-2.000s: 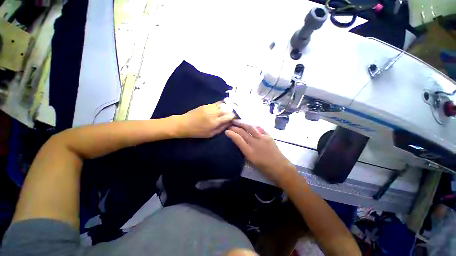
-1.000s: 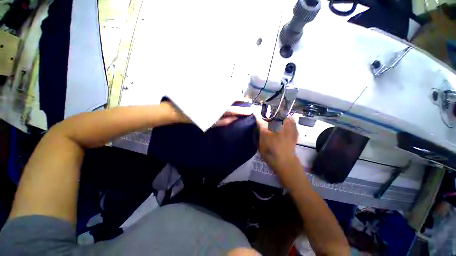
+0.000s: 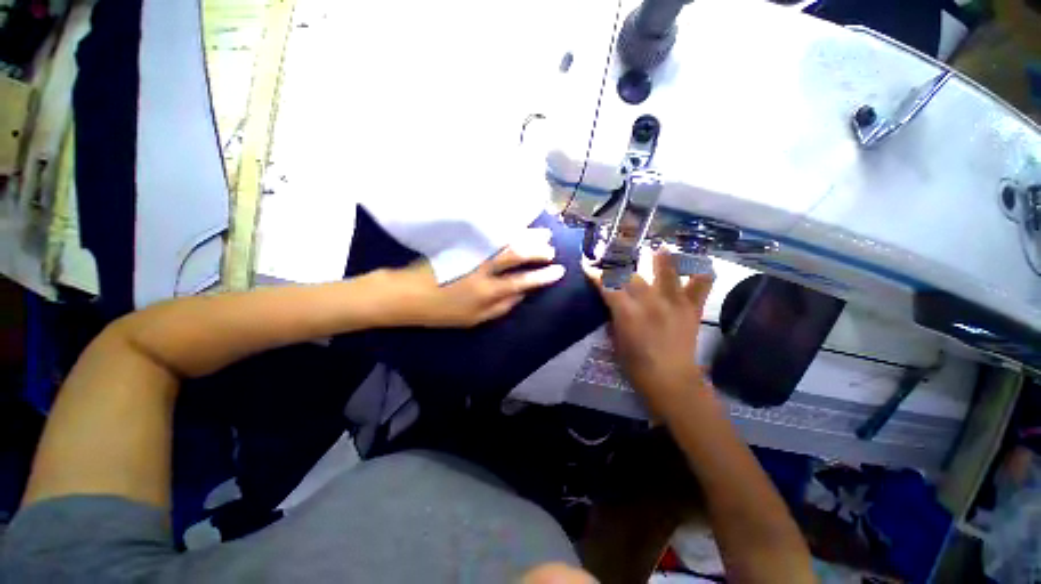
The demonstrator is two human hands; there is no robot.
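A navy fabric panel point(image 3: 502, 342) lies at the front edge of the machine bed, with a pale layer point(image 3: 440, 237) showing beyond it. My left hand point(image 3: 485, 291) rests on the navy panel, fingers spread towards the needle area. My right hand point(image 3: 656, 325) is at the panel's right edge, fingertips beside the presser foot area point(image 3: 616, 257); whether they pinch the cloth is hidden. The white sewing machine head point(image 3: 776, 137) stands over the fabric edge. The needle tip is too small to make out.
A black smartphone point(image 3: 779, 342) lies right of my right hand, with a thin dark tool point(image 3: 900, 402) beyond it. Pale and navy cut pieces point(image 3: 180, 137) lie at the left table edge. Navy and white pieces point(image 3: 382, 408) hang at my lap.
The navy panel has moved right to the presser foot and now lies flatter. My left hand has come out from under the pale folded layer onto the cloth. My right hand has moved to the foot.
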